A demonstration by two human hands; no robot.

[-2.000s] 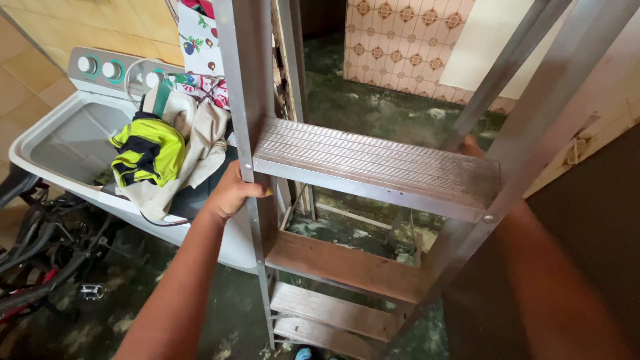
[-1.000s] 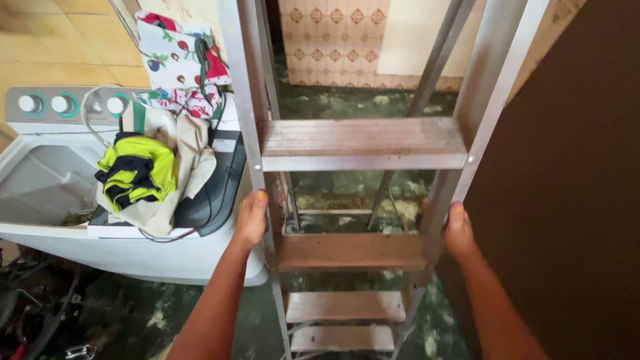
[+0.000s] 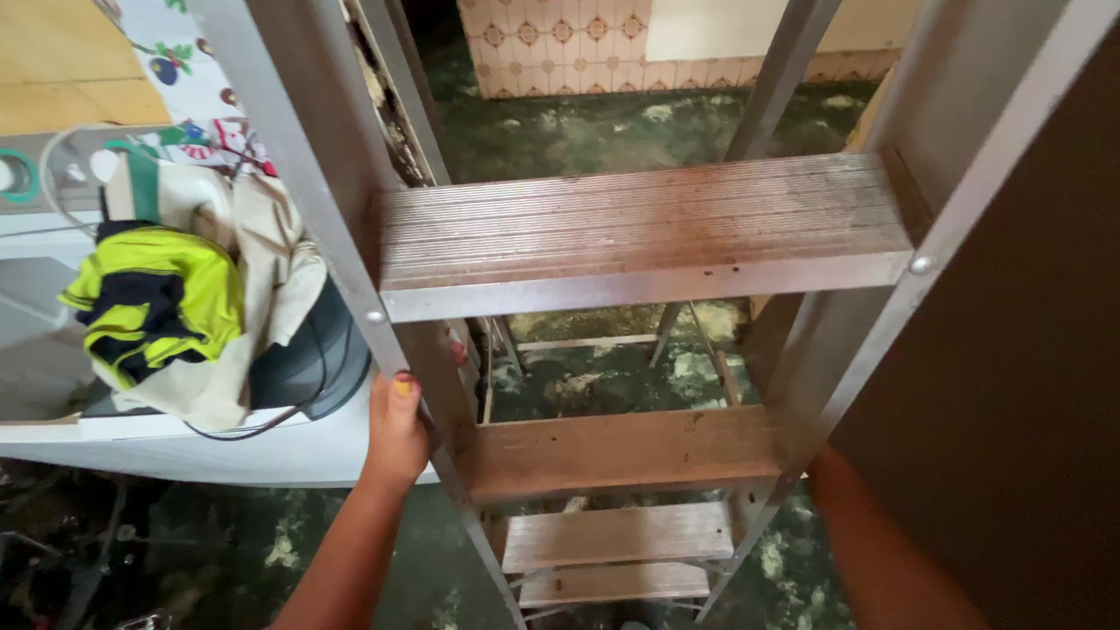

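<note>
An aluminium stepladder (image 3: 647, 236) stands upright and close in front of me, its flat ribbed steps facing me and its rear legs spread behind. My left hand (image 3: 400, 429) is wrapped round the left side rail below the large upper step, thumb on the near face. My right hand (image 3: 822, 464) is at the right rail, somewhat lower; its fingers are mostly hidden behind the rail. Several lower steps, among them a brownish one (image 3: 621, 451), show between my forearms.
At the left stands a white twin-tub washing machine (image 3: 219, 455) with a yellow-green and black garment (image 3: 166, 297) and cream cloth on it. A dark brown panel (image 3: 989, 385) rises at the right. Dark metal parts lie lower left; the green floor (image 3: 586, 385) is blotched.
The ladder's upper step looks much larger and nearer than a second ago. Two seconds ago my right hand was higher on the ladder, behind the upper step's right end.
</note>
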